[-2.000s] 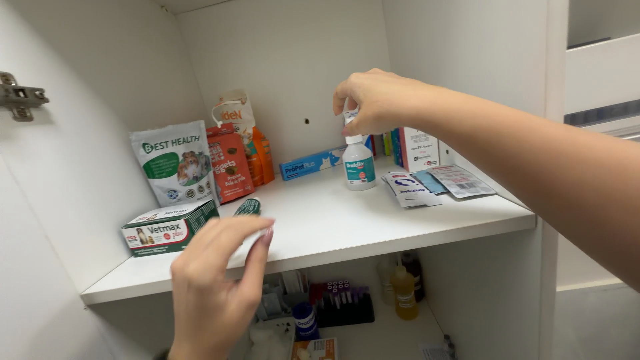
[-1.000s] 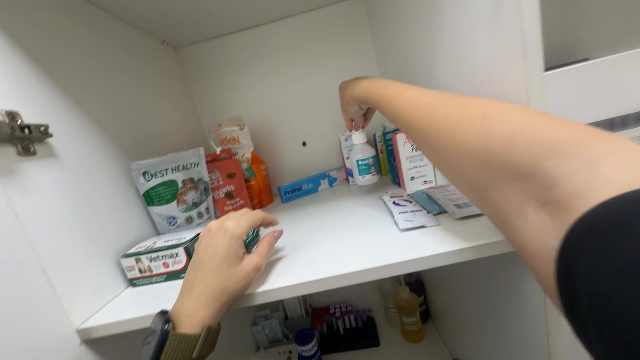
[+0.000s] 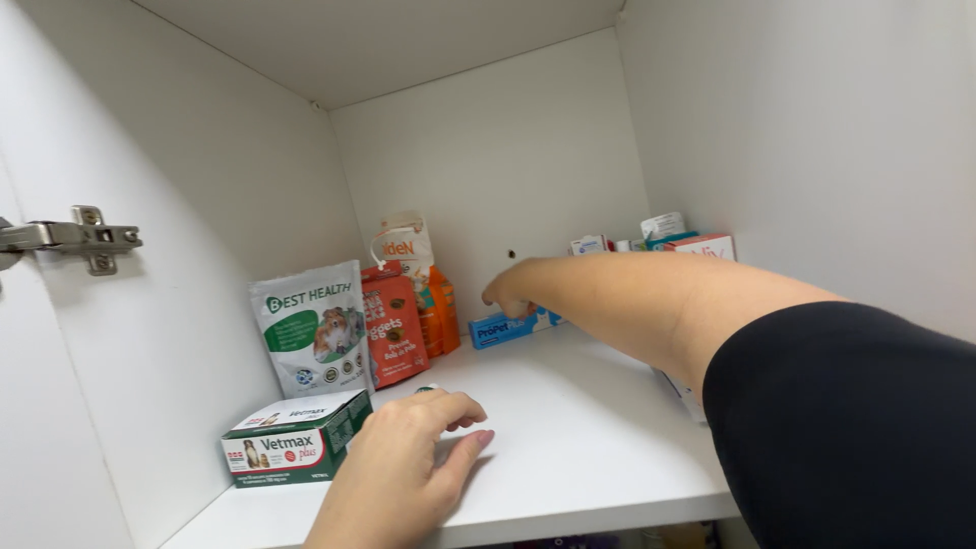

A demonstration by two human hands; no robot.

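My right hand (image 3: 512, 293) reaches to the back of the white shelf (image 3: 579, 442), its fingers bent down at the blue ProPet Plus box (image 3: 507, 328); whether it grips the box cannot be told. Near the front edge, my left hand (image 3: 415, 450) has its thumb and fingers apart with nothing between them. A small green item (image 3: 427, 388) shows just behind its fingers. Left of that hand lies a green and white Vetmax Plus box (image 3: 293, 442). Behind it stand a white and green pouch (image 3: 314, 328), a red nuggets pouch (image 3: 394, 324) and an orange and white bag (image 3: 436, 305).
Several medicine boxes (image 3: 705, 246) stand at the back right, partly hidden by my right arm. A metal hinge (image 3: 95, 238) juts out at the left. White panels enclose the sides and back. Part of a lower shelf's contents shows beneath the front edge.
My right hand has let go of the white bottle and moved left to the blue box. The bottle is now out of sight. My view has tilted upward.
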